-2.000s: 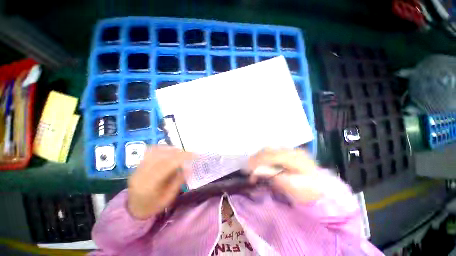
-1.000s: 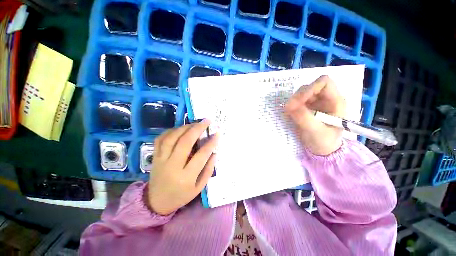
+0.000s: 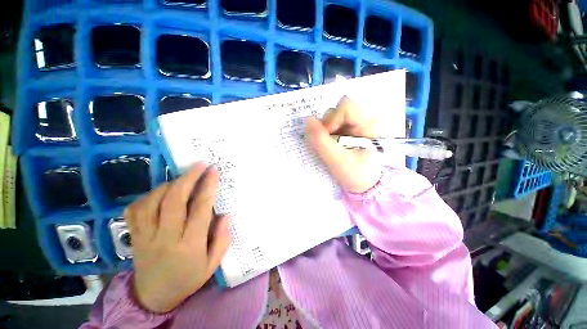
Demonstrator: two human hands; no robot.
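A white printed record sheet [image 3: 257, 212] lies on a blue-edged clipboard [image 3: 168, 151] over the blue tray [image 3: 151, 83]. My left hand [image 3: 177, 234] lies spread on the sheet's left side, fingers apart. My right hand [image 3: 351, 151] holds a pale, clear pen [image 3: 412, 148], its fingertips on the upper printed part of the sheet. The pen tip is hidden by the hand. Smartwatches [image 3: 183, 55] sit in the tray's pockets, black faces up. In the nearest row, watch backs [image 3: 76, 243] show pale with a dark round centre.
A dark compartment tray [image 3: 473, 122] stands at the right, with a small fan [image 3: 559, 133] and a small blue basket [image 3: 533, 180] beyond it. A yellow paper pad [image 3: 8, 173] is cut off at the left edge. Red items show at the top right.
From two seconds ago, the top page has come down flat and my right hand has taken up a pen. Since one second ago, the view has shifted right; my hands keep their places on the sheet.
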